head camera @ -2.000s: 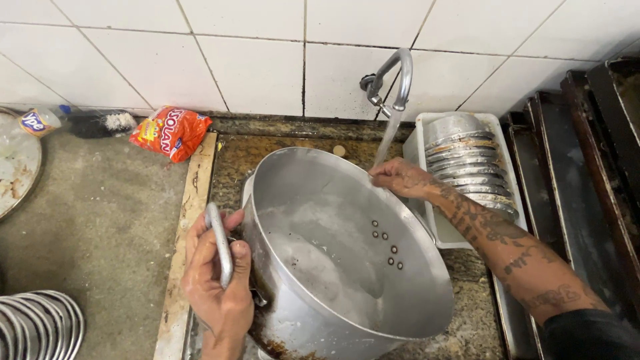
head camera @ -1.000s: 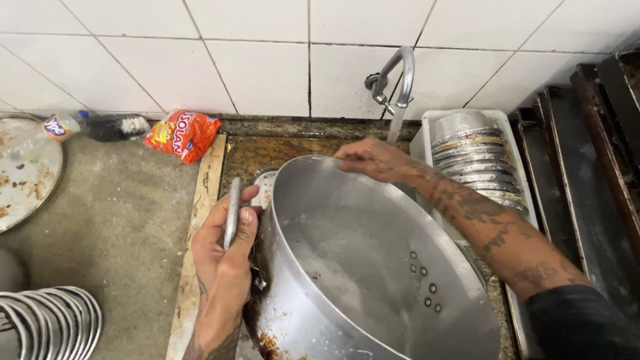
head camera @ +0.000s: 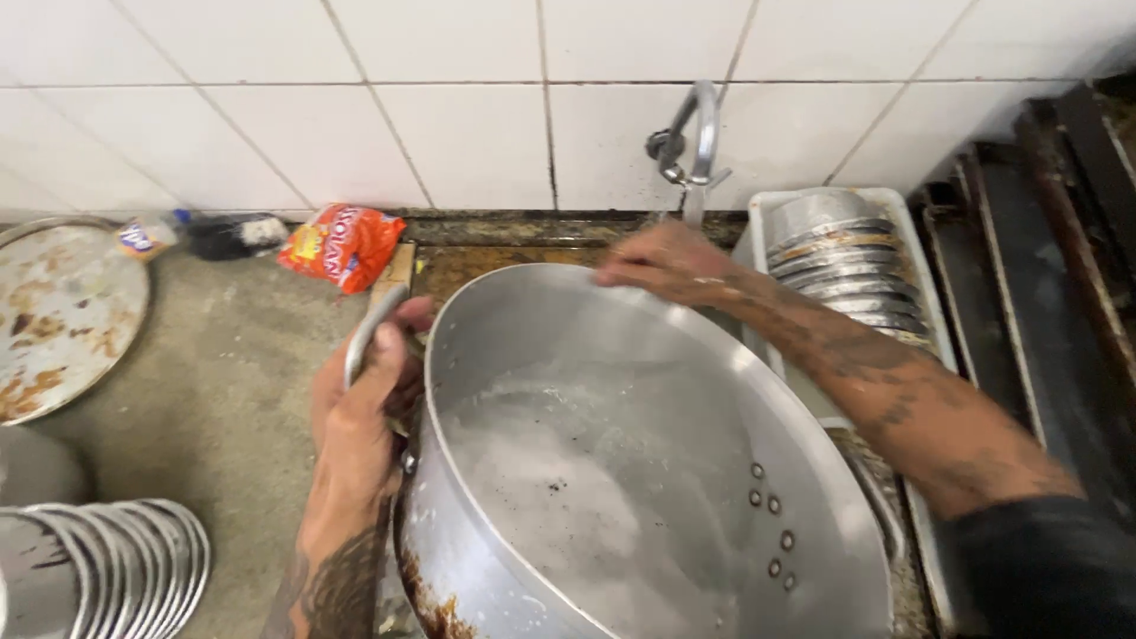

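A large aluminium pot [head camera: 621, 444] stands tilted at the sink, with cloudy water and dark specks inside and burnt stains on its outer wall. My left hand [head camera: 377, 382] grips its metal loop handle [head camera: 373, 333] at the left side. At the far rim is my right hand [head camera: 666, 257], fingers bent against the edge; whether it grips the rim or anything else cannot be told. Just behind that hand, water runs from a curved metal faucet [head camera: 706, 133] on the tiled wall. The pot's other handle [head camera: 877, 506] shows at the right.
Stacked round metal pans fill a white plastic tub [head camera: 759, 231] on the right, beside dark metal trays [head camera: 1047, 266]. Leftward are an orange plastic packet [head camera: 344, 247], a black-and-white brush [head camera: 238, 236], a small bottle [head camera: 146, 235], a stained round tray [head camera: 67, 319] and nested metal rings [head camera: 133, 568].
My right hand has moved left along the pot's far rim, and the pot is turned and tilted differently. My left hand has kept its hold on the handle.
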